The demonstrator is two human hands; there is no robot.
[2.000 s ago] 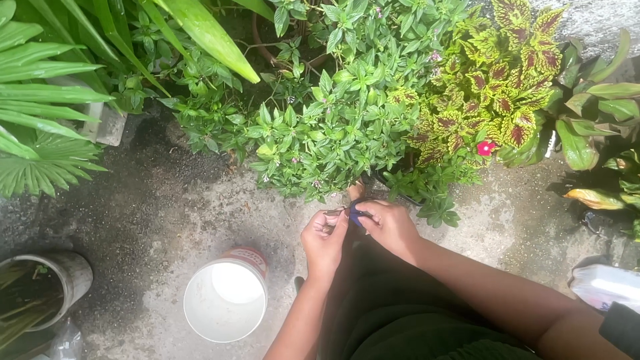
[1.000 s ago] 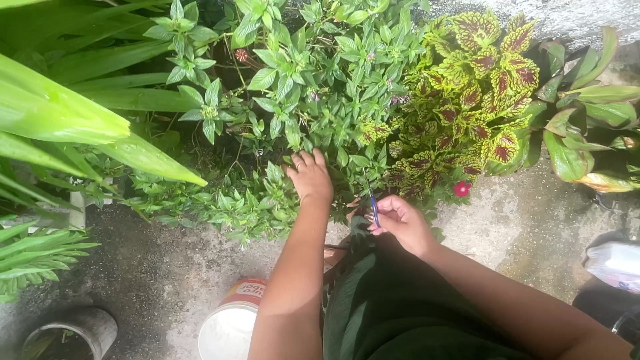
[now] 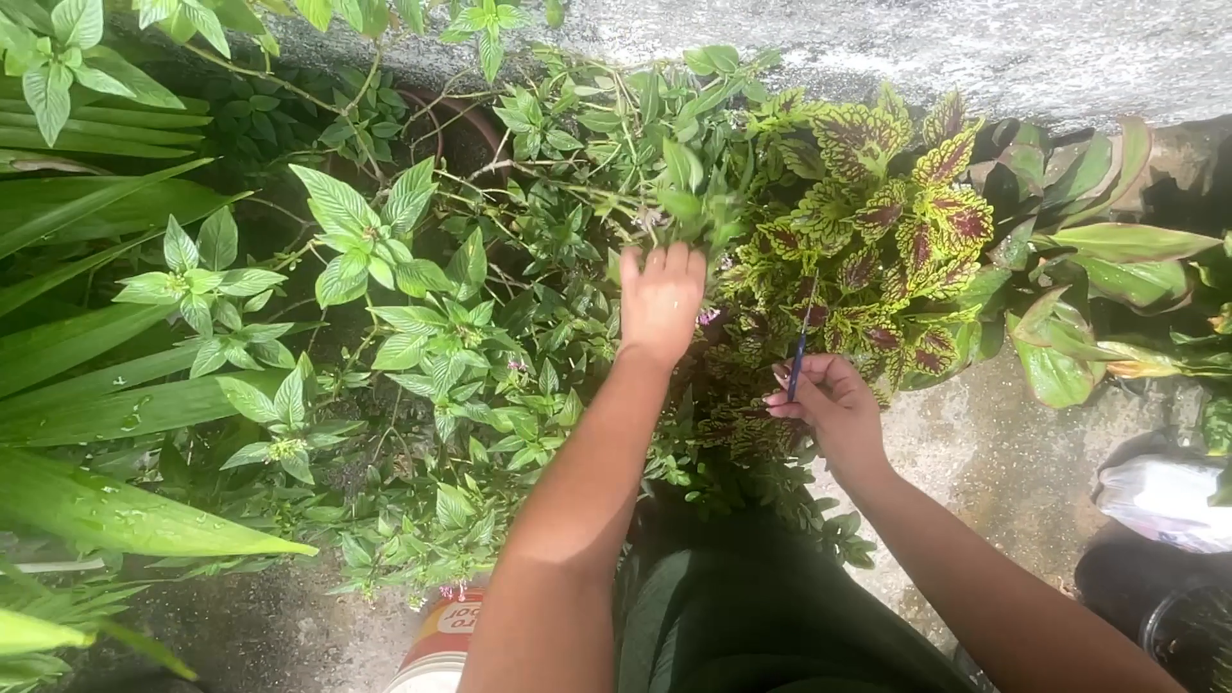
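My left hand (image 3: 664,294) reaches into a leafy green shrub (image 3: 443,337), its fingers around stems whose leaves are blurred above the knuckles. Whether the fingers grip tightly is hard to tell, as the back of the hand hides them. My right hand (image 3: 833,409) holds a slim tool with a dark blue handle (image 3: 797,364) between thumb and fingers. The tool's thin grey end points up in front of a yellow-green and maroon coleus (image 3: 890,221). Small pink flowers (image 3: 707,316) show just right of my left wrist.
A rough grey wall (image 3: 866,48) runs behind the plants. Long strap-like leaves (image 3: 115,385) fill the left side. A white and orange bucket (image 3: 438,640) stands below on the concrete floor (image 3: 972,462). At right are broad-leaved plants (image 3: 1126,260) and a white plastic bag (image 3: 1165,500).
My left hand has gone from beside my right hand, low by the shrub's edge, up into the foliage. My right hand has moved up beside the coleus with the blue tool. The view has shifted closer to the plants.
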